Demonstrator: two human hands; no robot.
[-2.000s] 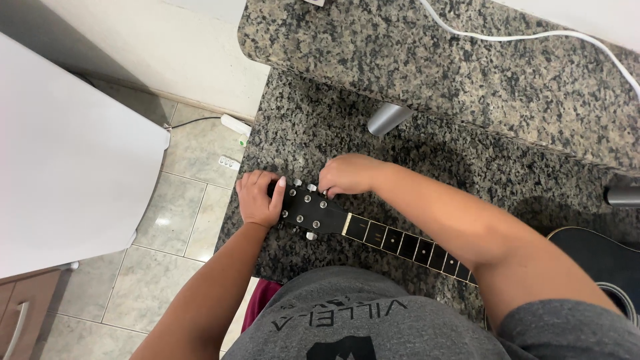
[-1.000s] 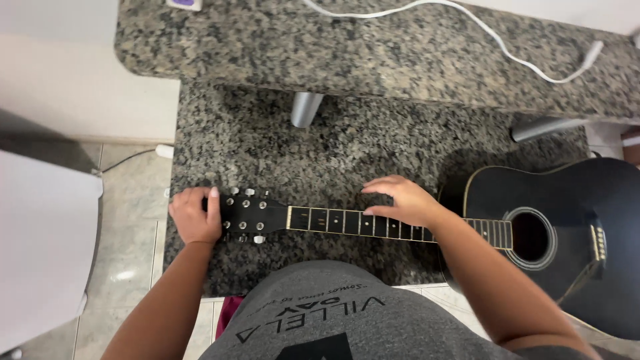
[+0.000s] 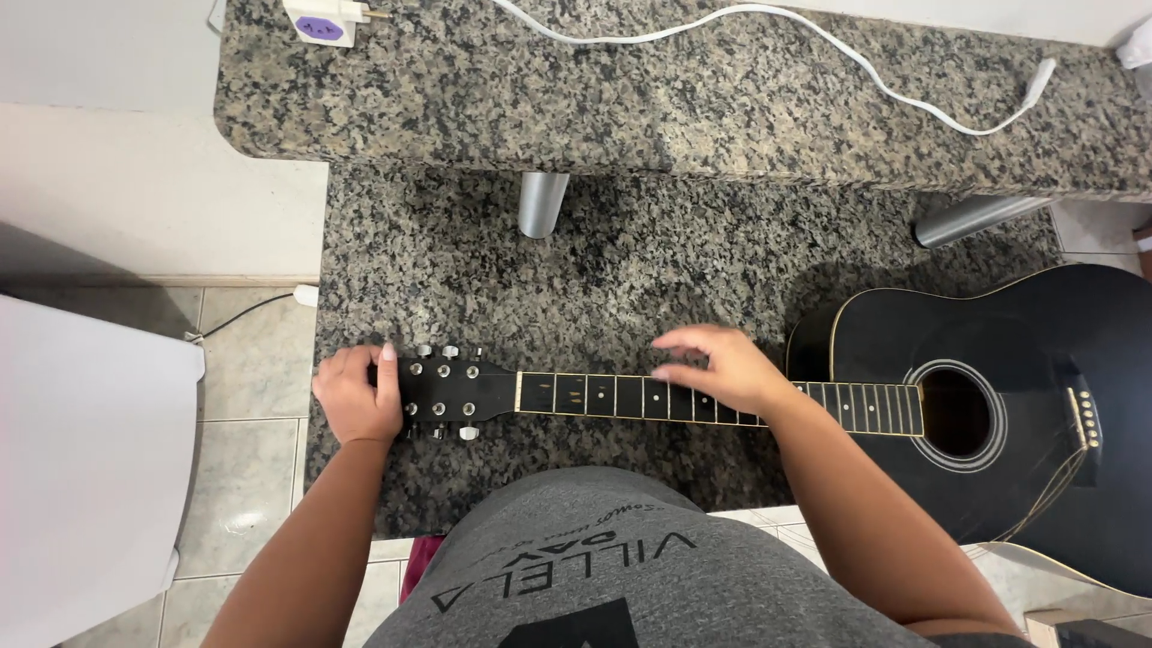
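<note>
A black acoustic guitar [image 3: 954, 310] lies face up on the granite counter, its body at the right and its headstock [image 3: 486, 391] toward the left. Loose strings [image 3: 1048, 495] hang from its bridge; none run along the fretboard [image 3: 630, 398]. My left hand [image 3: 360, 394] is closed around the end of the headstock, beside the metal tuning pegs [image 3: 450, 352]. Over the middle of the neck is my right hand [image 3: 724, 367], fingers apart and holding nothing; whether it touches the fretboard I cannot tell.
A raised granite shelf [image 3: 630, 108] on metal posts [image 3: 543, 205] runs behind the guitar. On it lie a white cable [image 3: 846, 49] and a white plug adapter [image 3: 321, 22]. The counter's left edge drops to a tiled floor [image 3: 243, 486], with a white appliance [image 3: 90, 450] beyond.
My right hand has left the tuning pegs and moved right, to the middle of the neck. My left hand stays at the headstock. The view has shifted right.
</note>
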